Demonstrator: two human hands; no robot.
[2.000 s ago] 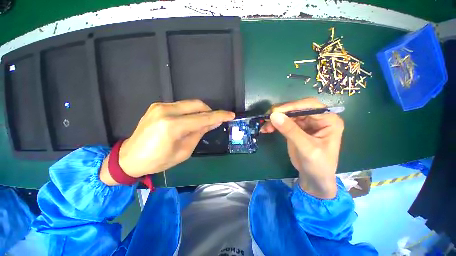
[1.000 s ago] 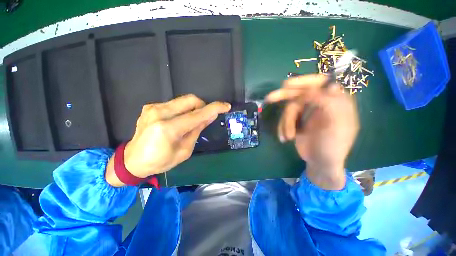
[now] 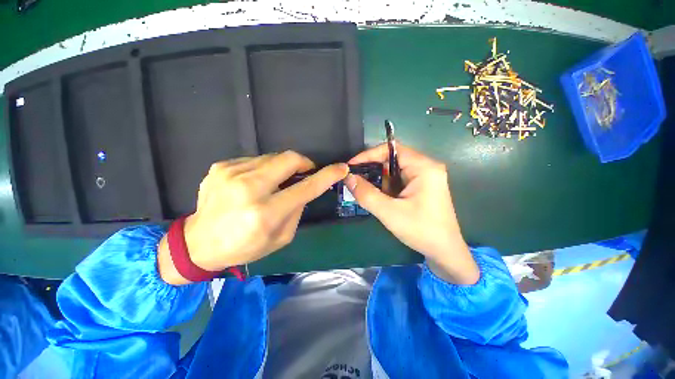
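Note:
An open phone (image 3: 354,206) lies partly over the lower right edge of the foam tray, its blue-white board partly covered by my fingers. My left hand (image 3: 255,207) rests over the phone's left part, index fingertip at its upper edge. My right hand (image 3: 411,196) has thumb and index finger at the same upper edge, touching or nearly touching the left fingertip. The tweezers (image 3: 391,141) stand up between the right-hand fingers, pointing away from me. Whether a small part is between the fingertips is hidden.
The black foam tray (image 3: 355,96) fills the left, with tiny pieces in it. A loose pile of flex-cable parts (image 3: 503,100) lies right of it. A translucent blue bin (image 3: 638,111) with fewer strips stands far right. A chipped white rail (image 3: 414,12) runs behind.
My right hand has moved left from beside the pile onto the phone's upper edge, and the tweezers now point up. My left index finger has shifted slightly right and down.

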